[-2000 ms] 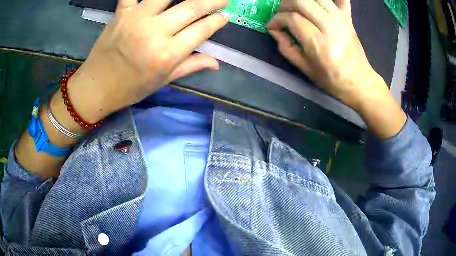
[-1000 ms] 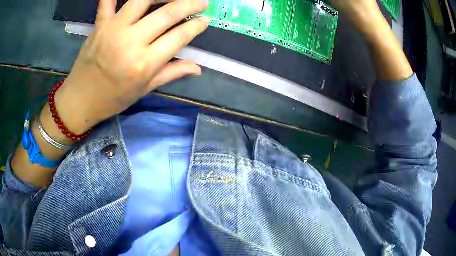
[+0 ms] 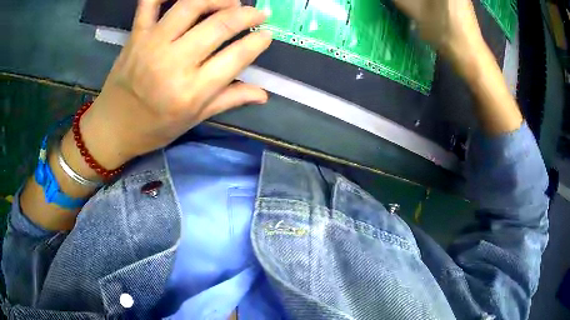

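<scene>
A green circuit board panel (image 3: pixel 350 40) lies on the black mat (image 3: pixel 325 74), its far side cut off by the top edge. My left hand (image 3: pixel 187 62) rests over the board's left end with spread fingers; its fingertips touch the board's near left edge, and I cannot tell whether it holds anything. My right hand (image 3: pixel 437 22) is blurred and partly cut off by the top edge, over or beyond the board's right end; its fingertips are hidden. Small pale specks (image 3: pixel 359 76) lie on the mat near the board.
Another green board (image 3: pixel 502 15) lies at the upper right. A pale strip (image 3: pixel 350 112) runs along the mat's near edge. The bench edge (image 3: pixel 300 145) is close to my body. A long black strip (image 3: pixel 531 69) stands at the right.
My right hand has left the board's near edge, where it was two seconds ago, and moved up and right. More of the board now shows. My left hand stays over its left end.
</scene>
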